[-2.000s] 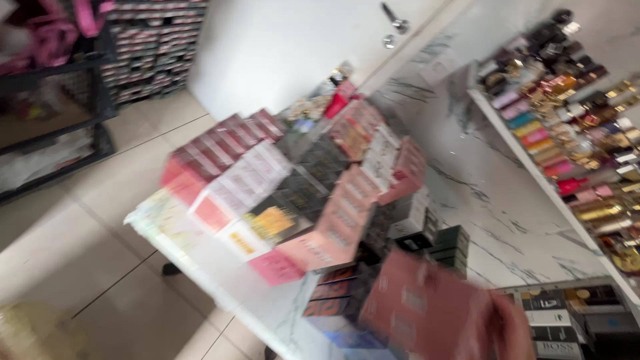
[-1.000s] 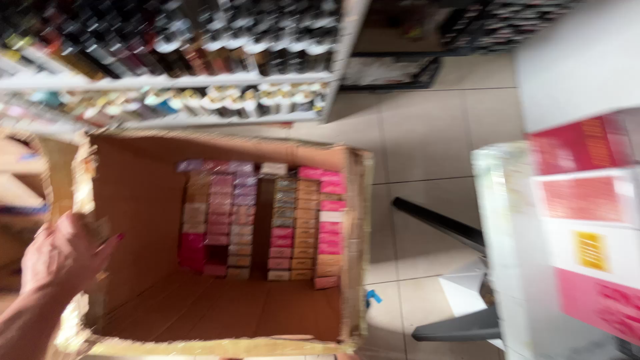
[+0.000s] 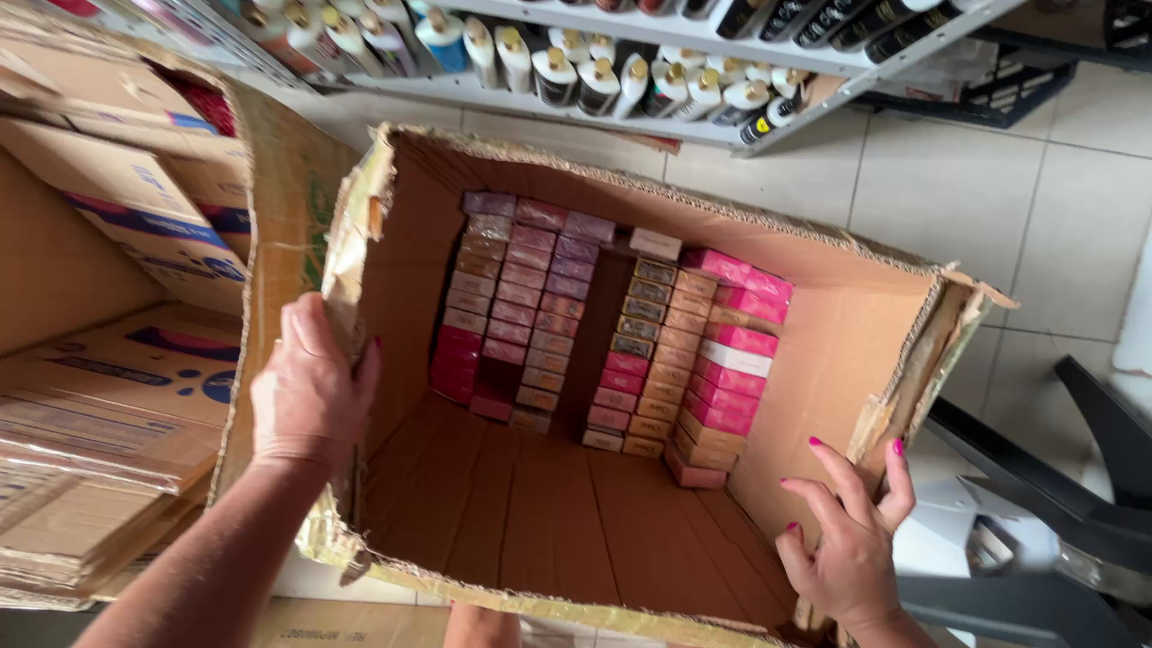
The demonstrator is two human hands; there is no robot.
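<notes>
A large open cardboard box (image 3: 558,540) fills the middle of the head view, its cut rim ragged. My left hand (image 3: 310,387) grips the box's left wall, with the thumb inside and the fingers hidden behind the edge. At the lower right, my right hand (image 3: 846,531) has its fingers spread at the inner side of the right wall; whether they touch it is unclear. Inside, on the far side, stand stacks of small boxes: purple and pink ones (image 3: 531,297) on the left, and dark, peach and bright pink ones (image 3: 661,351) on the right.
Metal shelving (image 3: 630,112) with rows of bottles crosses the top. Another cardboard box (image 3: 279,180) adjoins on the left, near flattened cartons (image 3: 117,378). A chair's black base (image 3: 1017,468) stands on the tiled floor at right. Part of a bare leg (image 3: 481,625) shows below.
My right hand has come into view at the box's right wall. My left hand is still on the left wall. The view has swung from the display table to the box and moved nearer.
</notes>
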